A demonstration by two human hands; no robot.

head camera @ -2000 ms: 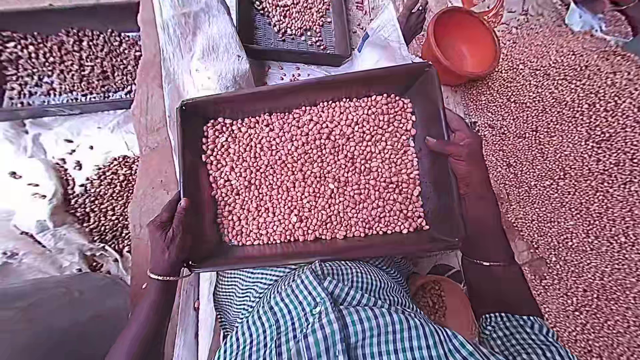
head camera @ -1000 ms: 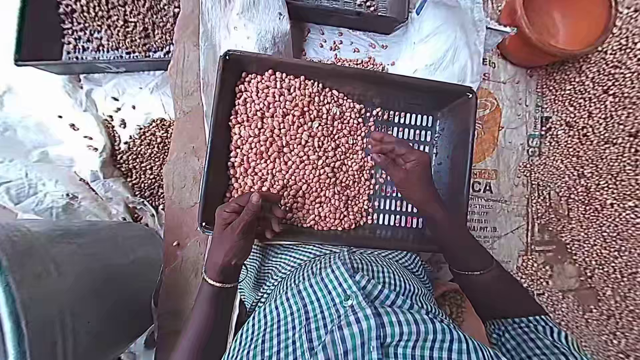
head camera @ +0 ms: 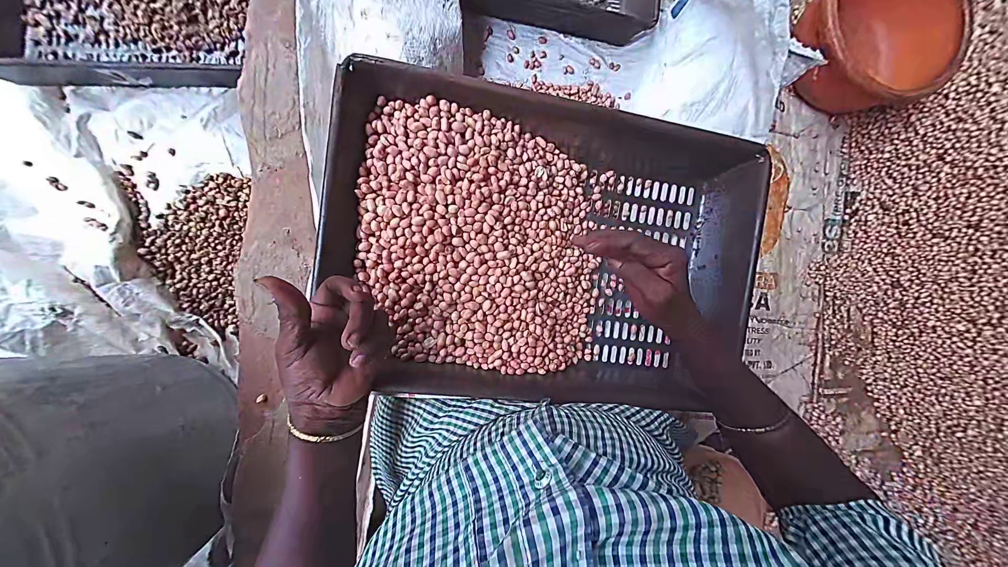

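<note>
A dark rectangular sieve tray (head camera: pixel 717 244) with a slotted bottom rests in front of my torso. Shelled peanuts (head camera: pixel 472 236) cover its left and middle part, while bare slots show at the right. My left hand (head camera: pixel 327 339) is at the tray's lower left corner, palm turned up, thumb stretched out and fingers curled; whether a small thing is between the fingers cannot be told. My right hand (head camera: pixel 646 276) reaches over the slots, its fingertips at the right edge of the peanuts.
An orange plastic pot (head camera: pixel 835 55) stands at the upper right beside a wide spread of peanuts (head camera: pixel 929 276). Another tray (head camera: pixel 118 73) sits upper left, above a darker heap (head camera: pixel 205 252) on white sheeting. A grey rounded surface (head camera: pixel 110 465) fills the lower left.
Two seconds ago both hands held the tray by its sides, with peanuts over most of it. Now the peanuts lie further left, slots show, and the left hand has turned palm up.
</note>
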